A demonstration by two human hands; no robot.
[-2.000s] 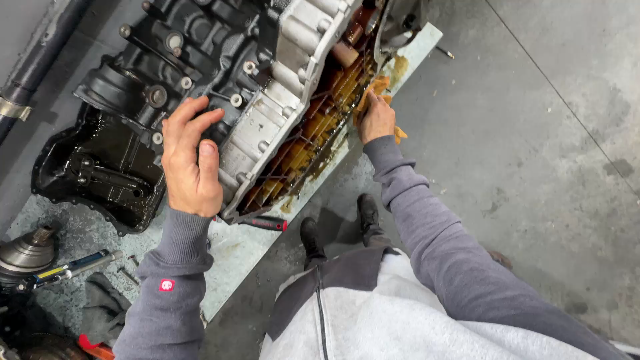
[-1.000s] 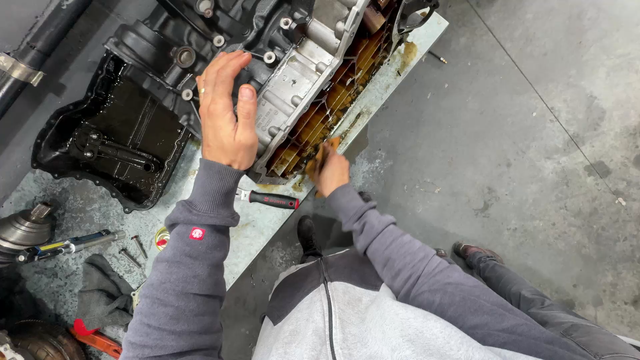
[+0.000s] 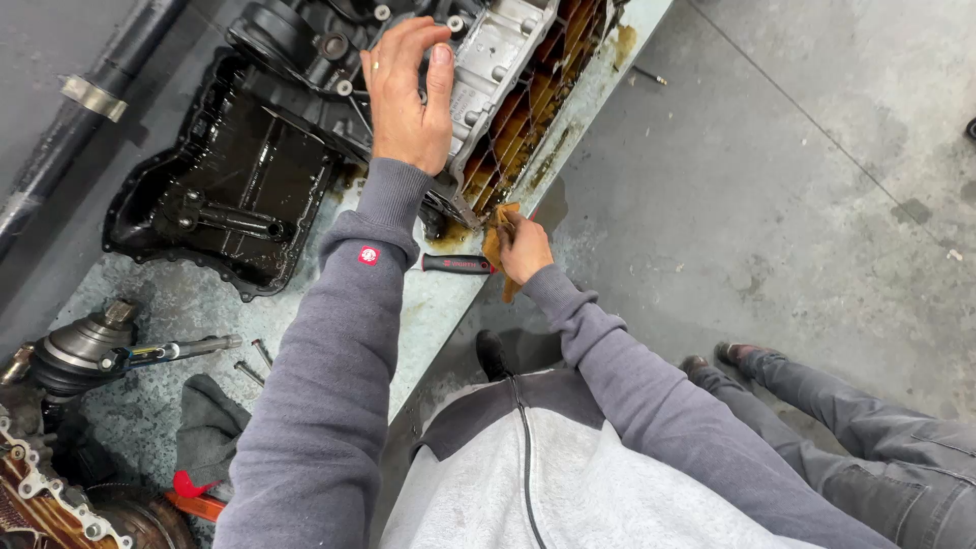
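My right hand [image 3: 524,245] grips an orange-brown, oil-stained cloth [image 3: 497,240] at the near corner of an engine block [image 3: 488,65], low by its open, oily side. My left hand [image 3: 414,95] is raised over the block's left part, fingers apart and holding nothing; whether it touches the metal cannot be told. A screwdriver-like tool with a black and red Würth handle [image 3: 457,264] lies on the metal bench just left of the cloth. To the left of the block sits a black oil pan [image 3: 229,183], wet with oil.
The metal bench [image 3: 427,305] bears bolts [image 3: 249,373], a grey glove [image 3: 210,427], a pen-like light [image 3: 171,351], a driveshaft joint [image 3: 84,351] and another engine part [image 3: 53,496]. A dark pipe [image 3: 91,99] runs along the wall. Another person's legs [image 3: 839,412] are at the right.
My right hand has moved with the cloth down along the block's open side to its near corner. The other person's legs have come more into view at the right.
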